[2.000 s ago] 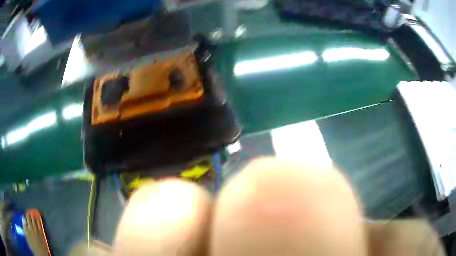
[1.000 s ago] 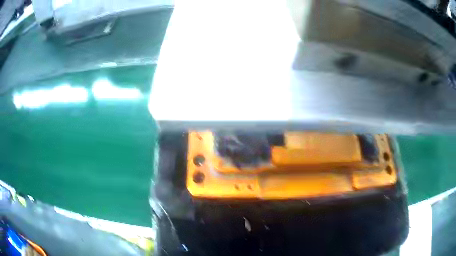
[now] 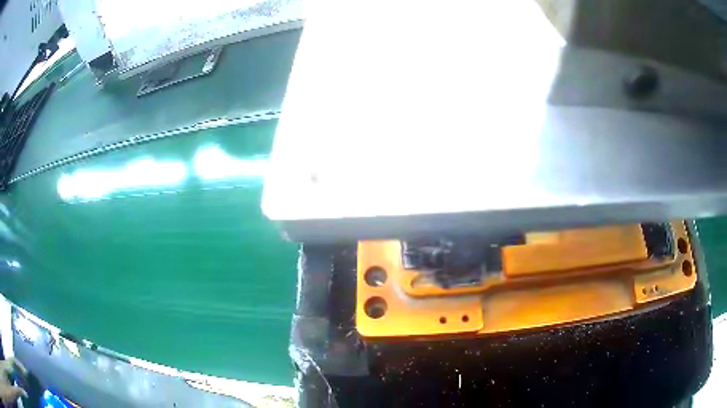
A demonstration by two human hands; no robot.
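Observation:
The orange press fixture [image 3: 558, 296] sits on the black base [image 3: 510, 373] at the lower right. It has round holes at both ends and dark recesses. Dark, shiny material lies in its left recess; whether this is a separate part I cannot tell. The silver press plate [image 3: 446, 215] spans above the fixture and hides its back edge. A gap shows between plate and fixture from this angle. Neither of my hands is in view.
The shiny green line surface [image 3: 175, 271] runs left of the press. A white machine housing [image 3: 191, 32] stands at the back left, with a flat framed piece [image 3: 179, 72] below it. A dark grid tray [image 3: 25, 131] lies at the left edge. Part of a blurred hand [image 3: 9, 381] and something blue show bottom left.
The large blurred fingers seen earlier are gone from view. The view has moved close to the press; over the last second, the plate and fixture have shifted right in the picture.

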